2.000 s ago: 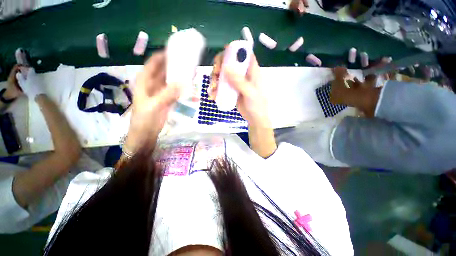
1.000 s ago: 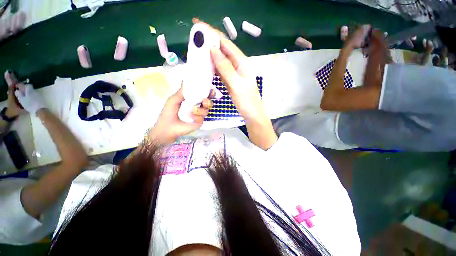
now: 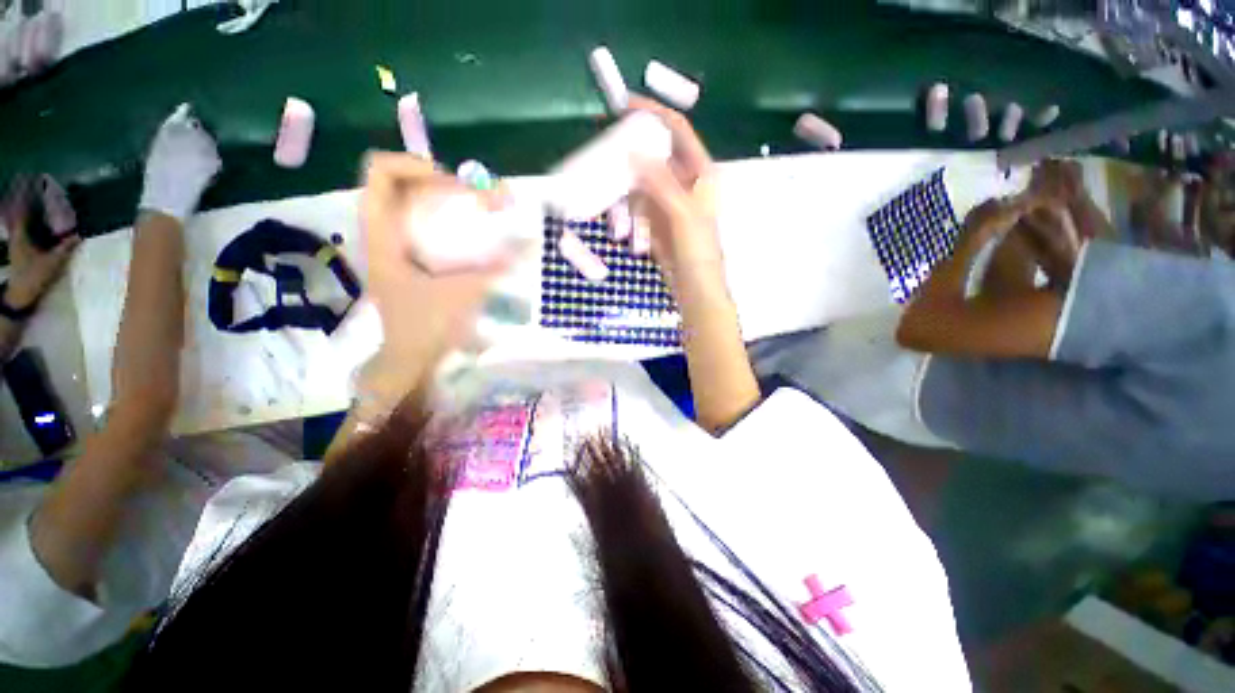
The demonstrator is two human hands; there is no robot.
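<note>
My left hand (image 3: 406,278), blurred by motion, holds a whitish blurred thing (image 3: 461,228), apparently a device housing. My right hand (image 3: 681,203) holds a pale pink device housing (image 3: 612,160), tilted, with its far end near the belt's edge. No dark dot shows on either one. A sheet with rows of dark dots (image 3: 610,305) lies on the white table below my right hand. Small pale pieces (image 3: 582,255) show over the sheet, by my right fingers; whether they are fingers or parts I cannot tell.
Pink housings (image 3: 294,131) lie on the green belt (image 3: 515,81). A black strap loop (image 3: 282,278) lies on the table (image 3: 799,244) at left. A small round container (image 3: 474,173) is by the belt edge. A neighbour's gloved hand (image 3: 180,163) reaches over the belt. Another dot sheet (image 3: 913,233) lies right.
My hands have moved apart, each with a whitish thing in it. The housing in front of me no longer stands upright between both hands. The left neighbour's gloved hand has reached onto the belt.
</note>
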